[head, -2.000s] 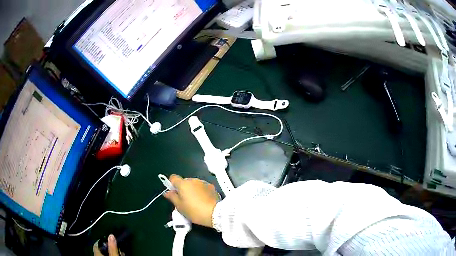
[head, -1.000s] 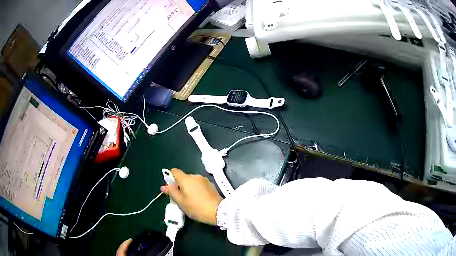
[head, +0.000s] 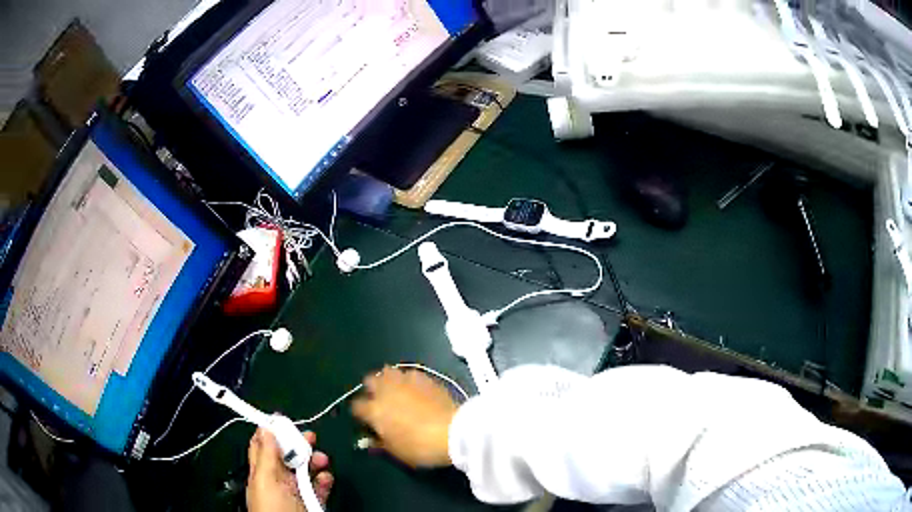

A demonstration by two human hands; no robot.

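Note:
My left hand (head: 272, 474), cut off by the bottom edge, holds a white smartwatch (head: 289, 441), its strap pointing up and left. My right hand (head: 408, 418) is blurred, low over the mat beside a thin white cable (head: 325, 408) that also shows beyond it on the right. Whether its fingers grip anything cannot be told. A second white smartwatch (head: 467, 332) lies with a white cord at its body, its lower strap partly hidden by my right sleeve. A third watch (head: 524, 214) lies dark face up above it.
Two monitors (head: 330, 90) stand at left, a red box (head: 256, 275) among tangled cables beside them. White pucks (head: 281, 340) lie on cords. A black mouse (head: 658, 200) and handled tool (head: 812, 238) lie behind at right, near a foam tray (head: 690, 75). A grey pad (head: 552, 335) is beside my right sleeve.
My left hand has come further into view and now holds a watch in place of the dark rounded object beside it earlier. The watch below my right hand has left that spot. The view has shifted.

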